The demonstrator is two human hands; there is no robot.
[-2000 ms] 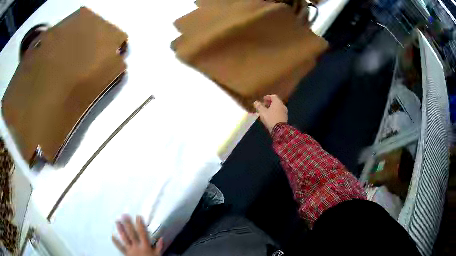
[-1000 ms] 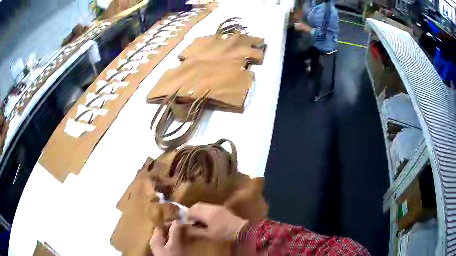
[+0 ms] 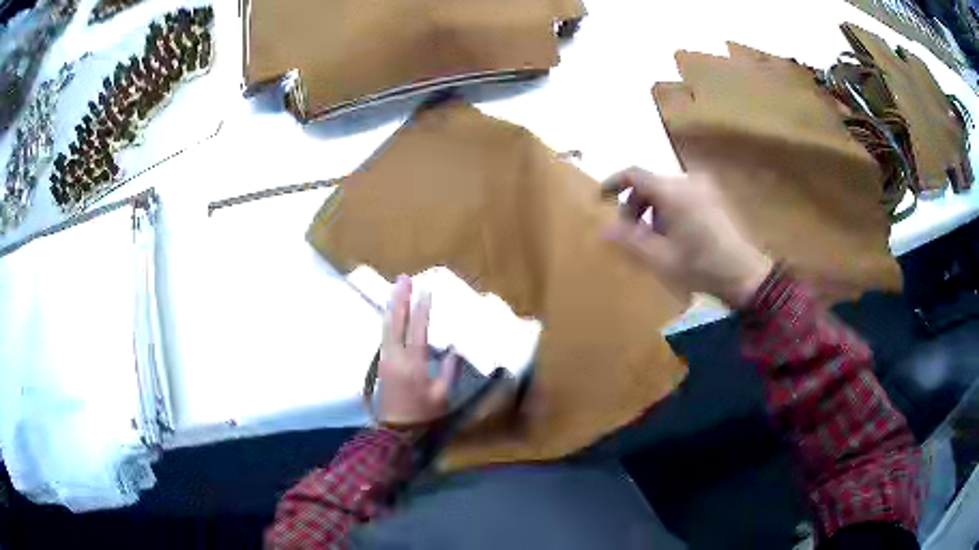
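A brown outer panel lies in front of me, partly over a white lining panel; its near part is folded and hangs at the table's front edge. A white area shows in the middle of the panel. A dark handle strap is bunched and blurred near the front edge. My left hand is flat with fingers apart on the white area and near the strap. My right hand is above the panel's right side, fingers curled, blurred; a small white spot shows at its fingertips, and I cannot tell if it holds it.
A stack of assembled brown panels lies beyond the work. A white lining stack is at the left. Looser outer panels with bunched handles lie at the right. Rows of small closure pieces are at the upper left.
The view has swung back to the work area. The brown panel is now over the white lining. My hands have moved apart, the left one now flat.
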